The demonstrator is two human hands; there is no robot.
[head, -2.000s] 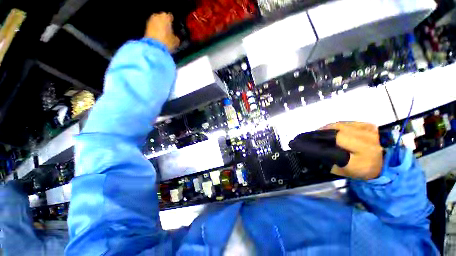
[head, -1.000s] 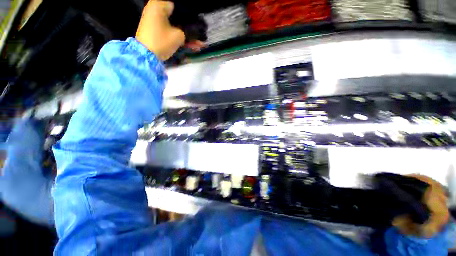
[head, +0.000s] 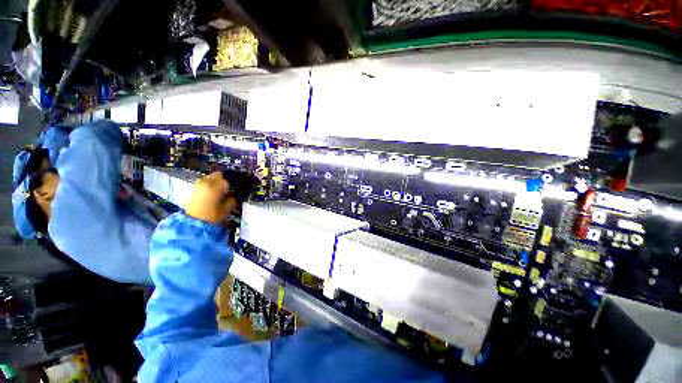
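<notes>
My left hand (head: pixel 212 196) is over the boards at left centre, at the left end of a near-row heatsink. Its fingertips look black and point right; I cannot tell if that is only finger coverings or a held part. A long black circuit board (head: pixel 404 206) with white outlines and metal-ringed holes runs across the view. Silver heatsinks stand in a near row (head: pixel 415 280) and a far row (head: pixel 449 108). A small blue part (head: pixel 534 184) and a red part (head: pixel 585 213) are on the board at right. My right hand is out of view.
Another person in a blue smock (head: pixel 97 198) leans at the line on the left. A pale rail (head: pixel 314 308) runs along the near side. A carton of grey-green pieces (head: pixel 258 307) is below it. Bins behind hold silver-grey (head: pixel 441 10), red (head: pixel 621 9) and cream-yellow (head: pixel 236 48) pieces.
The view has swung left along the line. My left hand has come down from beside the rear bins to the boards. My right hand, earlier over the near heatsinks, has left the picture.
</notes>
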